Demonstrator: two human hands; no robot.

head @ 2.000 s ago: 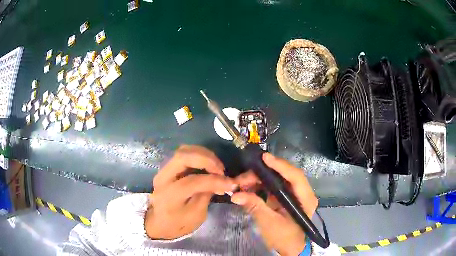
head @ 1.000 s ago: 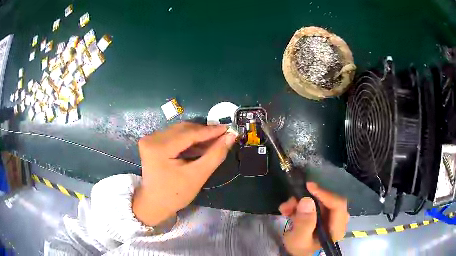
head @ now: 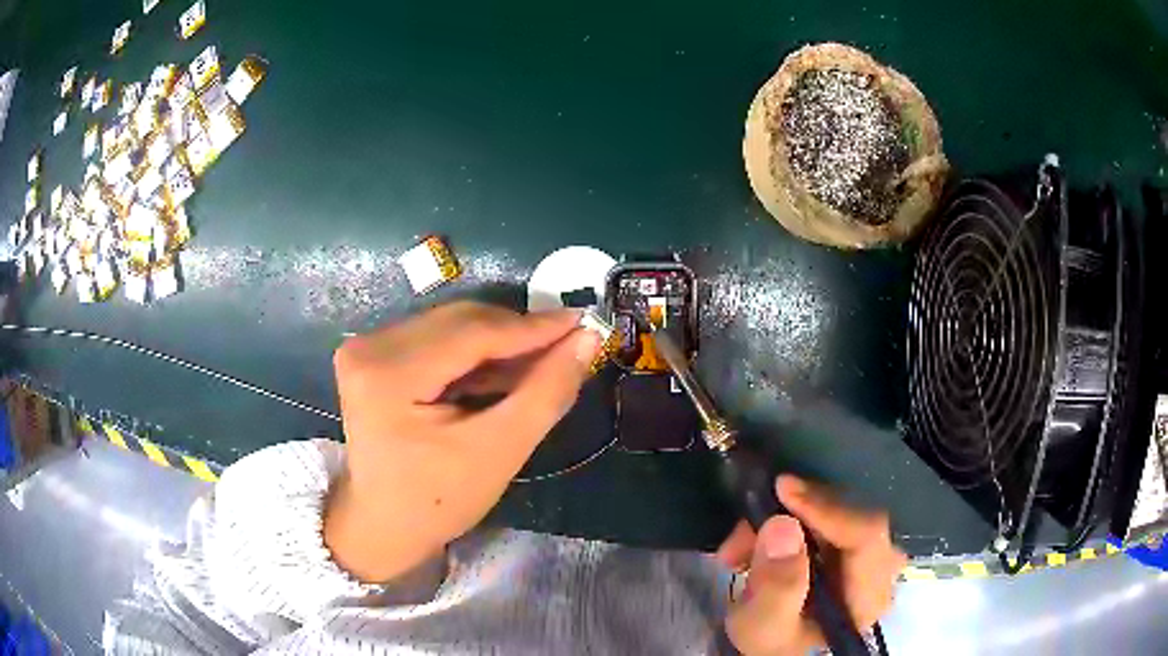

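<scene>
The open watch housing [head: 634, 285] lies in front of me, with an orange flex cable [head: 649, 352] inside and a black display module [head: 655, 417] below it. My left hand [head: 448, 417] pinches a small silvery battery [head: 597, 328] at the housing's left edge; the fingers partly hide it. My right hand [head: 820, 564] holds the soldering iron [head: 758, 481] like a pen, its tip over the flex cable inside the housing. Whether the tip touches is unclear. A white round disc [head: 553, 274] lies left of the housing, partly behind my left fingers.
A single battery [head: 429, 264] lies left of the disc, and a loose battery pile [head: 141, 192] is further left. A thin wire [head: 167, 365] trails in from the left. A solder dross bowl [head: 765, 147] and a black fan [head: 980, 346] stand at right.
Both hands have parted from each other below the housing. My left hand has brought the small battery to the housing's left edge. The iron's tip has swung right, then down onto the flex cable area.
</scene>
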